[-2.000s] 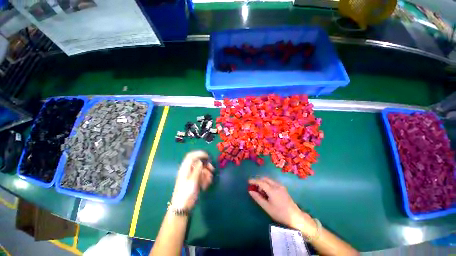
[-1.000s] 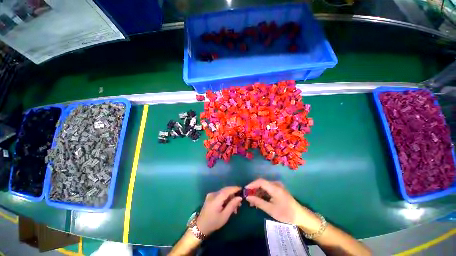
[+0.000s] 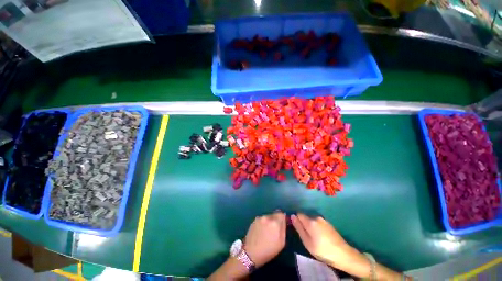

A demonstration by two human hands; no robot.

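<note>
My left hand (image 3: pixel 265 237) and my right hand (image 3: pixel 319 237) meet at the fingertips near the worktop's front edge. Between them they hold a small dark red part (image 3: pixel 289 219), mostly hidden by the fingers. A loose heap of red parts (image 3: pixel 292 137) lies in front of my hands. A small pile of black-and-grey inserts (image 3: pixel 203 141) lies just left of the heap.
A deep blue bin (image 3: pixel 297 79) with dark red pieces stands behind the heap. Shallow trays of grey parts (image 3: pixel 93 164) and black parts (image 3: pixel 36 148) are at left, magenta parts (image 3: pixel 465 164) at right. An instruction sheet (image 3: pixel 77 27) hangs upper left.
My left hand has come from beside the inserts to meet my right hand. Since one second ago, both hands have turned and closed more tightly around the part, hiding most of it.
</note>
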